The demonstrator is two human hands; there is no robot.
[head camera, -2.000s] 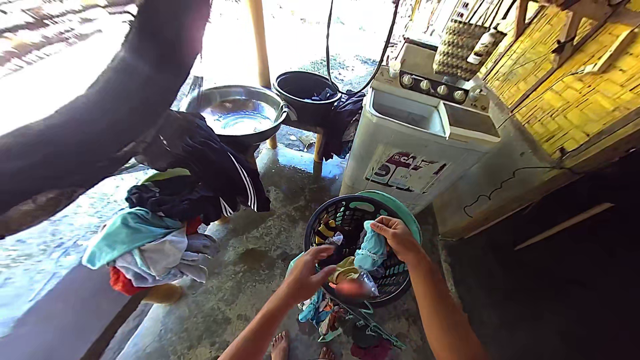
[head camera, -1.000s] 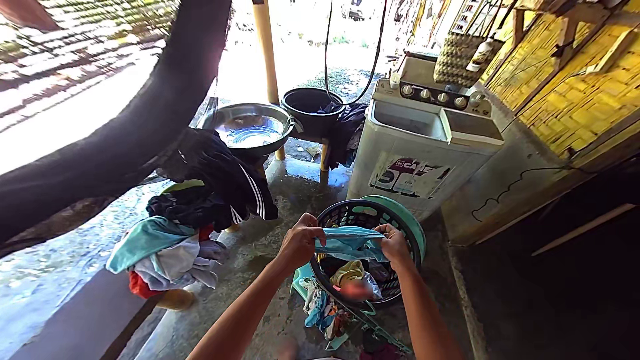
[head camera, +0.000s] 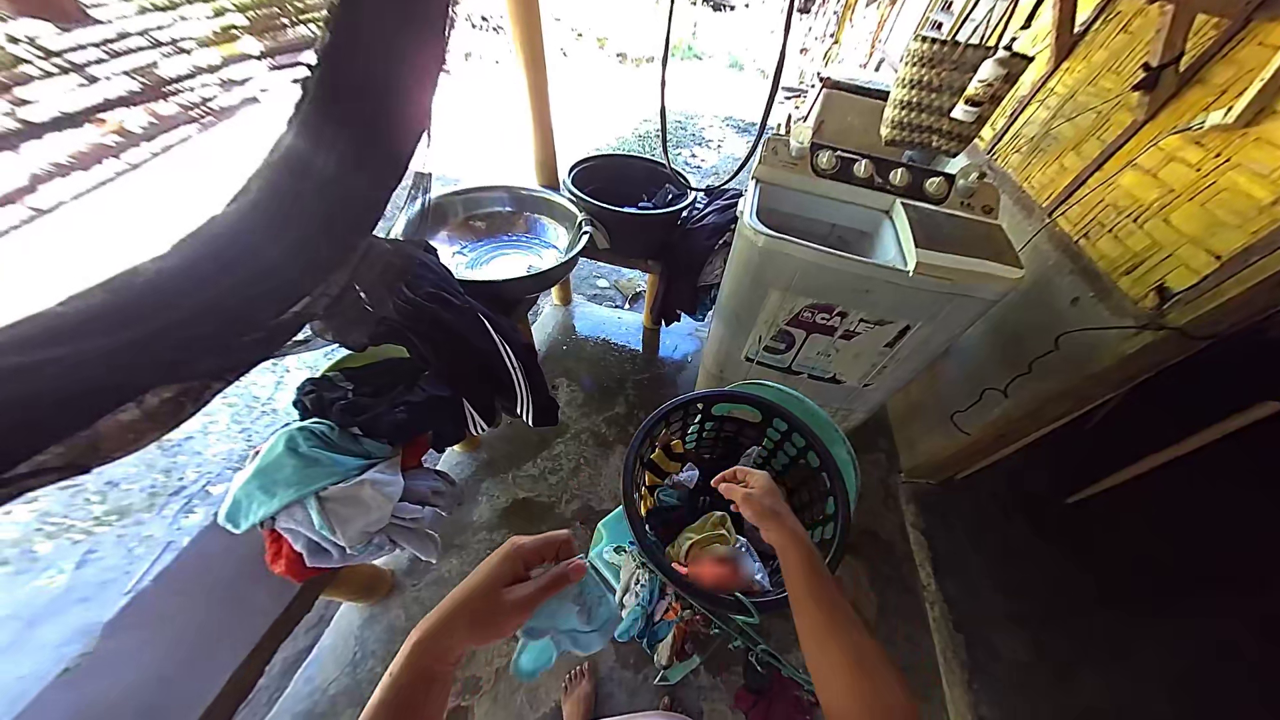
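My left hand [head camera: 510, 590] holds a light blue cloth item [head camera: 570, 622], which hangs from the fingers left of the laundry basket. My right hand [head camera: 757, 497] is over the black plastic laundry basket [head camera: 637, 500], its thumb and fingertips close together; whether something small is between them I cannot tell. In the basket lie a yellowish cloth [head camera: 703, 537], a yellow-and-black striped piece and other clothes. A green basin or basket rim [head camera: 835, 430] shows behind it. Small garments [head camera: 645, 600] hang or lie by a green hanger just below the basket.
A twin-tub washing machine [head camera: 820, 310] stands behind the basket. A metal basin [head camera: 505, 240] and a black tub [head camera: 628, 205] stand at the back. Piled clothes [head camera: 340, 490] are at left, below a dark curved trunk or beam [head camera: 300, 200]. My bare foot [head camera: 578, 690] is on the wet concrete floor.
The light blue cloth was stretched between both hands above the basket; now it hangs from my left hand, which has moved left and down. My right hand has come off it and is over the basket.
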